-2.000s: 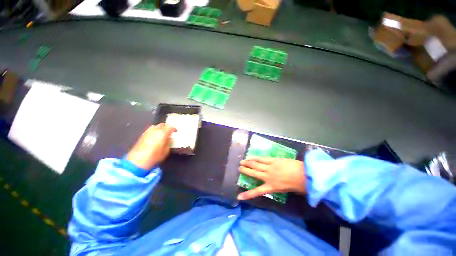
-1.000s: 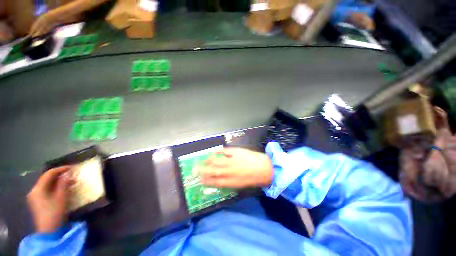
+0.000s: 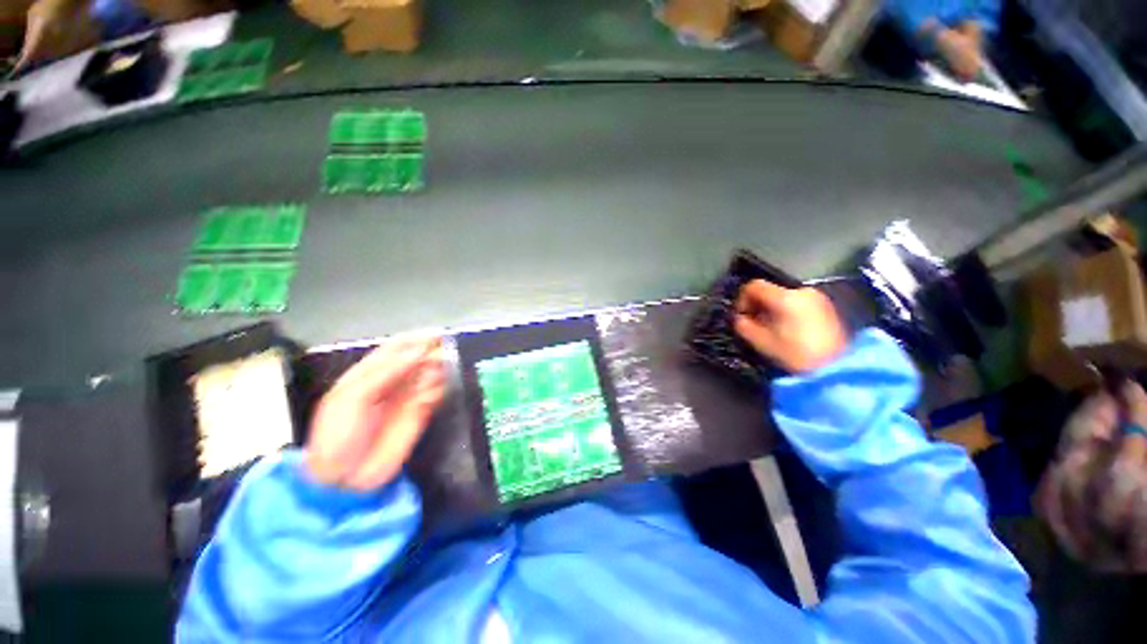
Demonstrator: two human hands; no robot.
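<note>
A green circuit board panel (image 3: 550, 421) lies flat on the black bench edge in front of me. My left hand (image 3: 377, 409) is just left of the board, its fingers close together; whether it holds something small cannot be told. My right hand (image 3: 790, 327) is at the right component bin (image 3: 720, 330), its fingertips over the dark contents and pinched; a piece between them cannot be made out. The left component bin (image 3: 243, 413), with cream-white contents, stands left of my left hand.
The conveyor belt (image 3: 566, 189) runs beyond the bench and carries two green panels (image 3: 240, 258) at left. A silver-black bag (image 3: 916, 283) lies right of the right bin. Cardboard boxes (image 3: 1084, 308) and other people's hands (image 3: 962, 50) show at the edges. A metal bar stands at right.
My right hand has left the board and moved right to the right bin. My left hand has moved from the left bin to beside the board. The board is now uncovered.
</note>
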